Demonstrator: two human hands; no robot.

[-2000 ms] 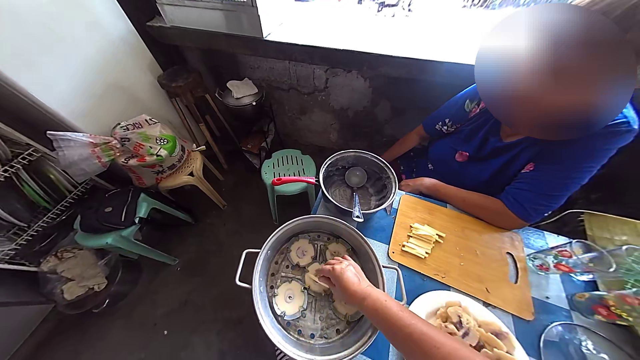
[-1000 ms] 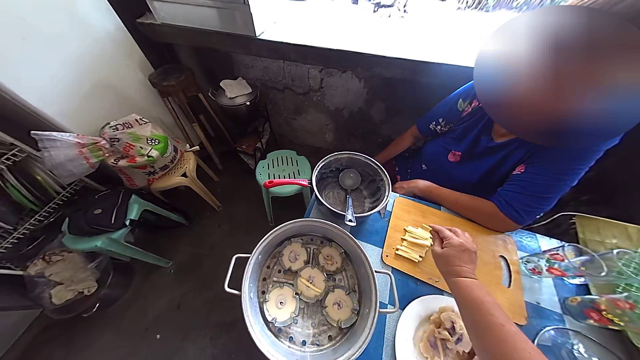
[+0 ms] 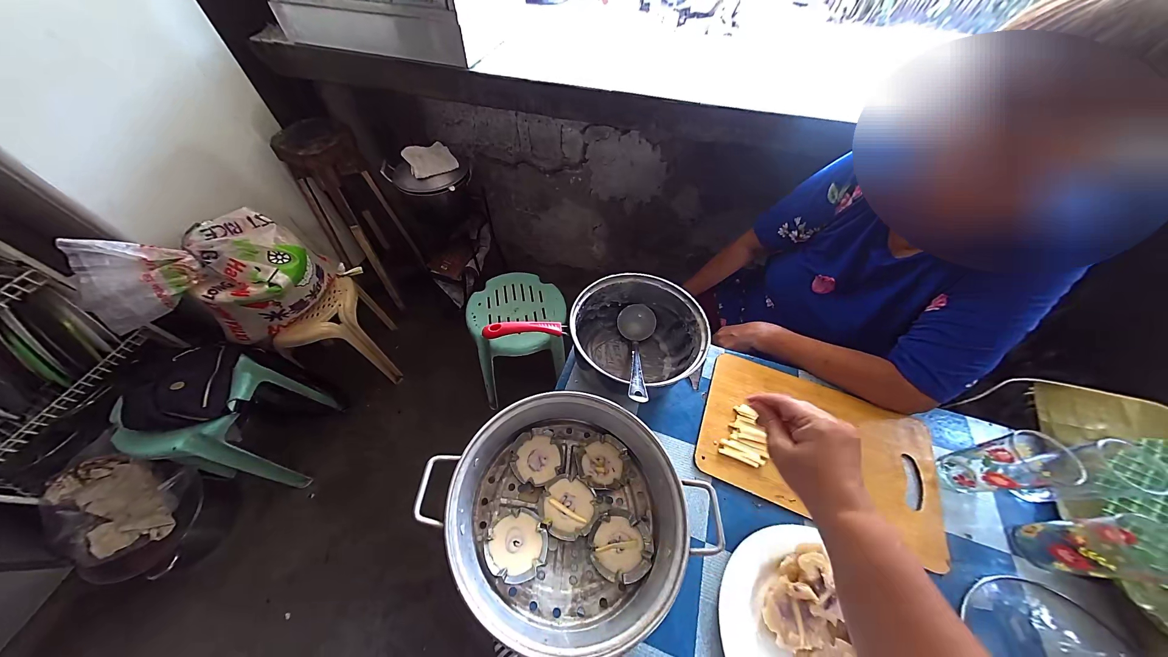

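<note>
One of my hands, seemingly my right hand (image 3: 812, 447), reaches in from the lower right, its fingertips pinched over pale yellow strips (image 3: 744, 438), perhaps cheese, on a wooden cutting board (image 3: 821, 392). Whether it grips a strip is hidden by the fingers. My left hand is out of view. Left of the board, a two-handled metal steamer pot (image 3: 673, 557) holds several flower-shaped molds of pale batter on a perforated tray. A strip lies across the center mold (image 3: 568, 508) and another across the lower right mold (image 3: 618, 546). A white plate (image 3: 737, 593) of pale food pieces sits below the board.
A metal pot (image 3: 593, 351) with a ladle (image 3: 637, 324) and a red handle stands beyond the steamer. A person (image 3: 876, 292) in a blue floral top sits across the table. Glasses (image 3: 1004, 465) stand at right. Green stool (image 3: 516, 301), beige stool (image 3: 338, 315) and filled sacks are at left.
Two seconds ago the hand was over the molds in the steamer; it moved right to the strips on the board. The lower right mold now shows a strip that was not there one second ago.
</note>
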